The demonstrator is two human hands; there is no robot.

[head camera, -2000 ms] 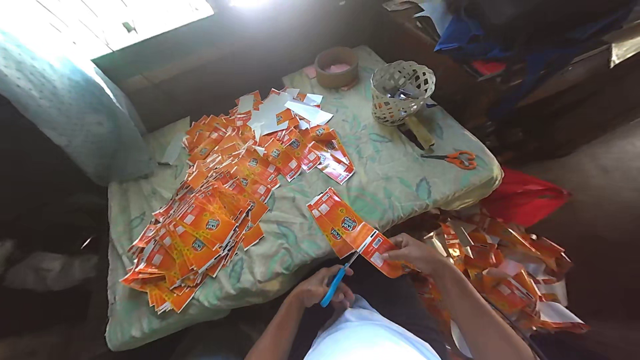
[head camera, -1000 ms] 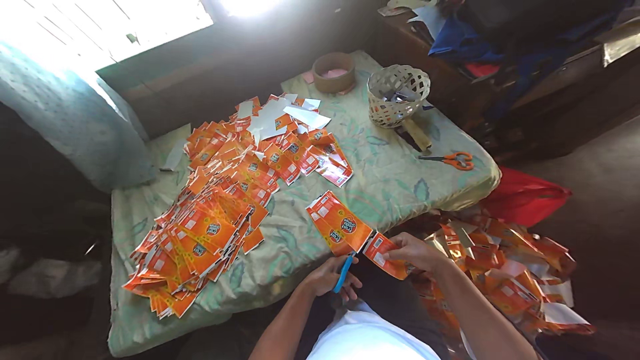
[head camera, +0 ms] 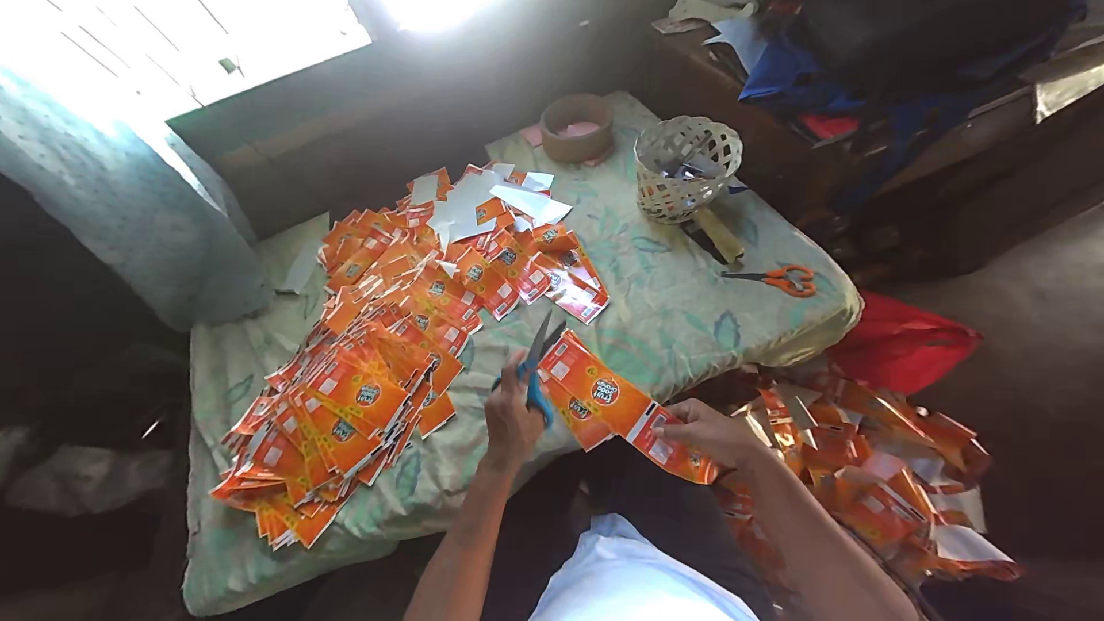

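My left hand (head camera: pixel 515 410) holds blue-handled scissors (head camera: pixel 535 379), their blades apart and pointing away from me, at the left end of an orange printed packaging strip. My right hand (head camera: pixel 703 431) grips the near right end of that packaging strip (head camera: pixel 605 392). Another orange piece (head camera: pixel 576 414) lies partly under the strip. Left of my hands, a large heap of cut orange wrappers (head camera: pixel 362 379) spreads over the cloth-covered table (head camera: pixel 681 319). White pieces (head camera: pixel 470 203) lie on its far part.
Orange-handled scissors (head camera: pixel 787 279) lie at the table's right. Behind them stand a woven basket (head camera: pixel 686 168) with things inside and a brown round container (head camera: pixel 576 129). More orange packaging (head camera: pixel 862 483) is piled below the right edge, beside red cloth (head camera: pixel 897 341). A pale curtain (head camera: pixel 129 190) hangs left.
My left hand with the blue scissors has moved from the strip's near middle to its far left end, and the blades now point away. My right hand still holds the strip.
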